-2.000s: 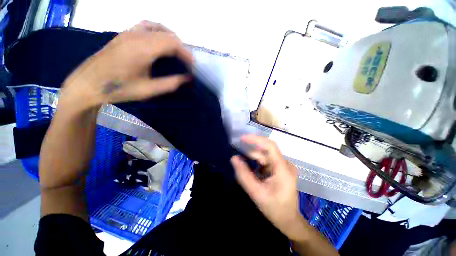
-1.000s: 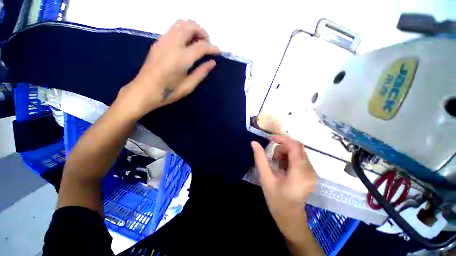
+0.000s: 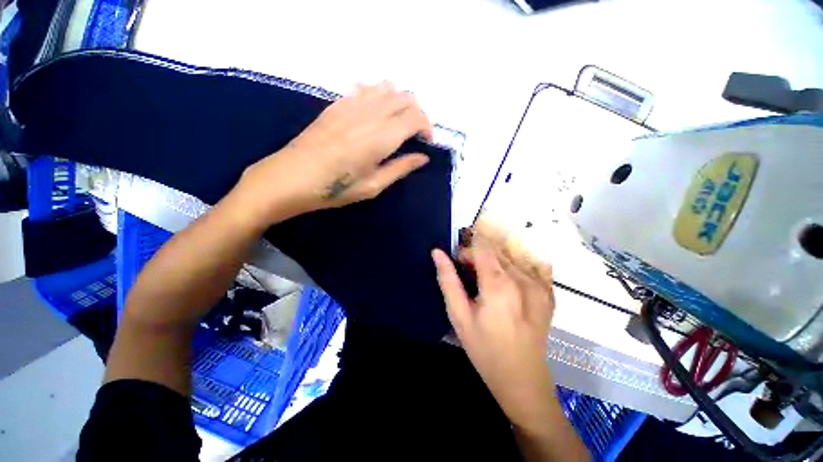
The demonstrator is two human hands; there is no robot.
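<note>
A long navy-black leg panel (image 3: pixel 171 117) with a pale overlocked edge lies across the table's front, its right end beside the machine bed. My left hand (image 3: pixel 361 149) rests on its upper right part, fingertips near the pale edge, thumb apart. My right hand (image 3: pixel 496 289) is at the panel's right end, thumb on the dark cloth and fingers by the bed's corner. Whether it pinches the cloth is unclear. A pale strip shows along the panel's right edge, under or behind it.
The white sewing machine head (image 3: pixel 695 207) stands at the right. Red-handled snips (image 3: pixel 699 361) lie below it. The machine bed (image 3: pixel 559 171) is set in the white table. An edge ruler (image 3: pixel 605 365) runs along the table front. Blue crates (image 3: pixel 239 374) stand below, one holding pale and dark cloth.
The panel, lifted and folded two seconds ago, now lies flat. My left hand has moved right along it. My right hand has moved slightly, to the panel's right edge. The camera view has shifted.
</note>
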